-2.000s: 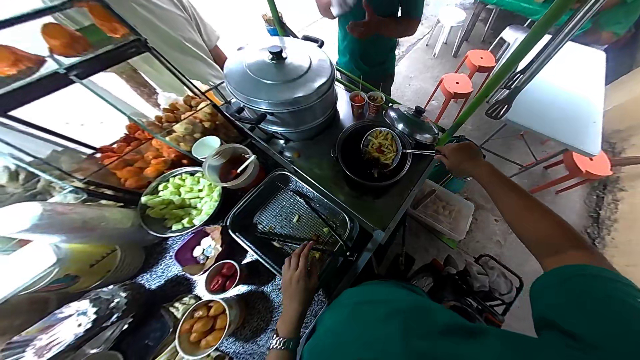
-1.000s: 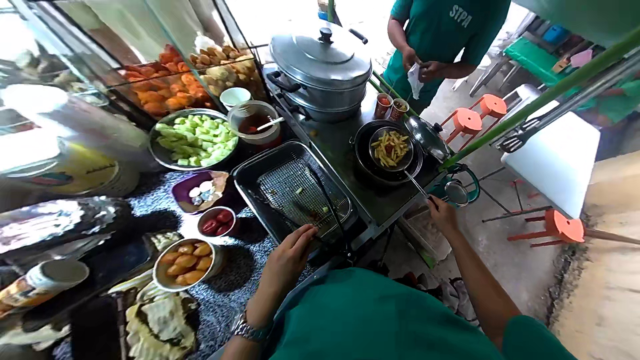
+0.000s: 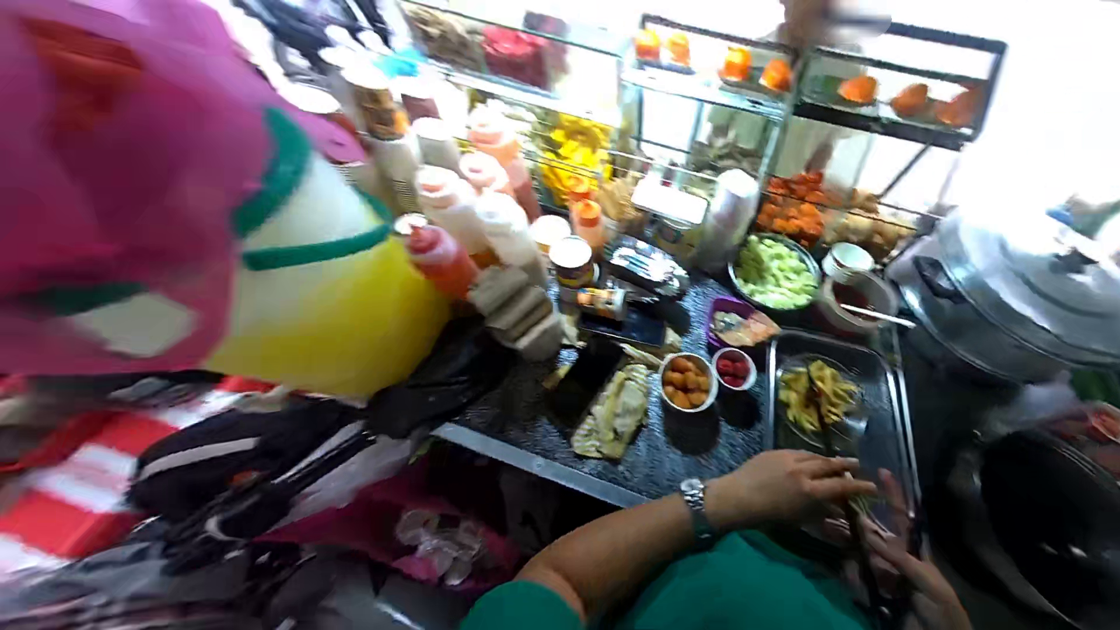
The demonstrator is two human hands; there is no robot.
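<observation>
Fried potato strips [image 3: 818, 398] lie in a round wire strainer at the upper part of a metal tray [image 3: 901, 420]. Dark tongs [image 3: 822, 429] reach into the strips from below. My left hand [image 3: 792, 481], with a watch on the wrist, is over the tray's lower part, its fingers stretched across the tongs. My right hand [image 3: 906, 560] is lower right, beside the dark handles; blur hides its grip. Small pale green bits [image 3: 862, 500] show between the hands.
A dark pan [image 3: 1050, 516] and large steamer pot [image 3: 1015, 289] stand right. Left of the tray are cups of orange balls [image 3: 687, 382] and red pieces [image 3: 734, 368], a bowl of green slices [image 3: 774, 271], sauce bottles [image 3: 442, 258] and a glass case [image 3: 779, 114]. A pink bag hangs far left.
The strainer of potato strips has gone from over the pan into the tray. My right hand has come from the strainer's handle to the tray, beside my left. The view has swung left.
</observation>
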